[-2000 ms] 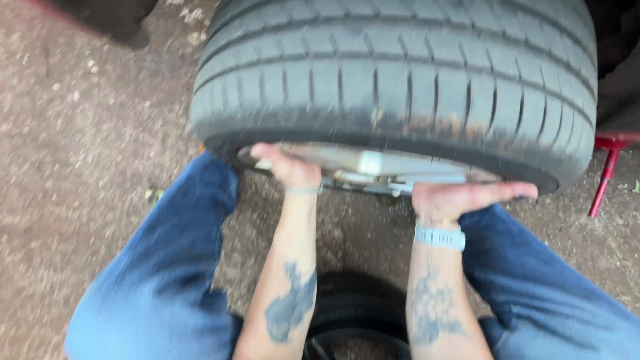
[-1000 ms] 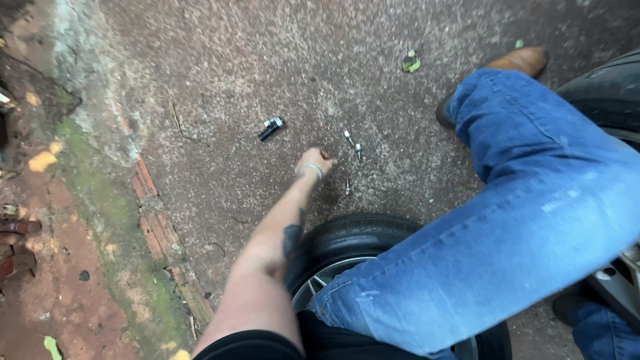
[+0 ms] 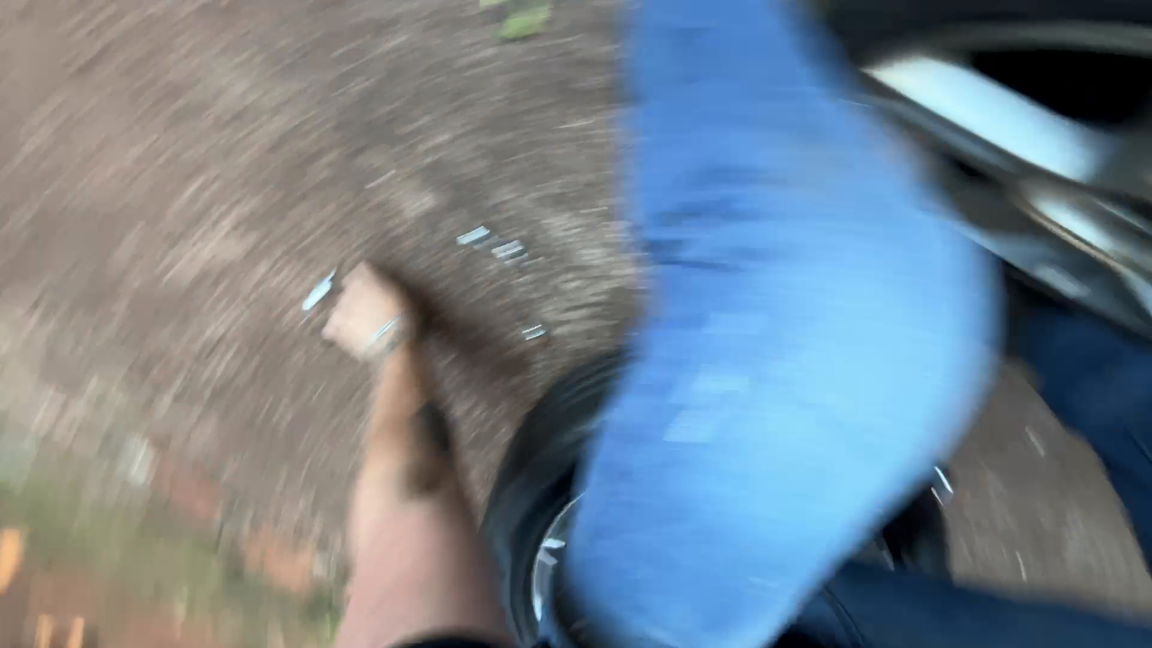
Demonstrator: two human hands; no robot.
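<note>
Blur covers the whole head view. My left hand [image 3: 369, 310] is low over the ground left of centre, its fingers curled. A bright metallic piece [image 3: 319, 291] shows right at its fingertips; whether the hand grips it cannot be told. Several small silver wheel bolts [image 3: 509, 249] lie on the ground to the right of the hand. My right hand is out of view. Below the bolts, a wheel with a black tyre [image 3: 549, 432] lies partly under my jeans-covered leg. Another wheel with silver spokes [image 3: 990, 108] stands at the upper right.
My bent leg in blue jeans [image 3: 774, 315] fills the middle right and hides part of the lying wheel. Reddish brick edging [image 3: 279, 549] and green moss run along the lower left. A green leaf [image 3: 525, 20] lies at the top.
Two seconds ago both hands held the upright wheel. One second ago my left hand was beside the bolts; it is now farther left of them, beside the bright piece. The view has shifted.
</note>
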